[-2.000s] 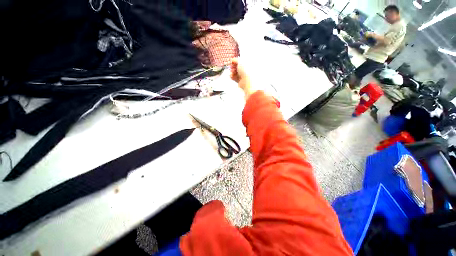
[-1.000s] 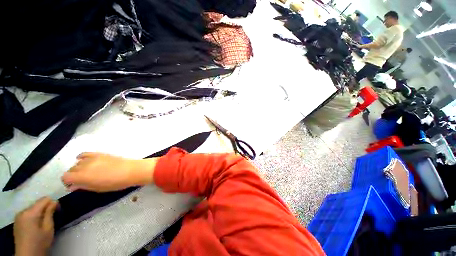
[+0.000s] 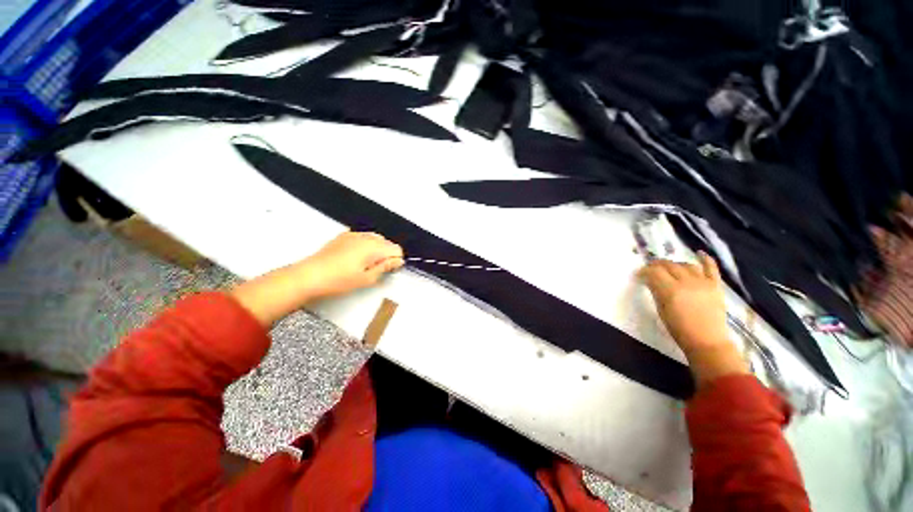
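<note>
A long black fabric band (image 3: 481, 280) lies slantwise on the white tabletop, tapered at its far left tip, with a pale layer along part of its near edge. My left hand (image 3: 350, 266) is at the band's near edge, fingertips pinched on that edge. A thin white dashed line, perhaps a thread, runs from the fingertips across the band. My right hand (image 3: 691, 300) is beyond the band's right part, low over the table, fingers apart, seemingly holding nothing. A narrow pale patterned strip lies near its fingertips.
More black bands (image 3: 270, 103) lie at the far left, and a big black heap (image 3: 801, 150) at the far right beside red-brown checked cloth (image 3: 891, 280). A tan piece (image 3: 380, 322) is on the near edge (image 3: 450, 395). A blue crate (image 3: 50, 75) stands left.
The view has swung left; the shears and the other person are out of view. My hands have moved apart, the left now at the band's edge, the right beyond it.
</note>
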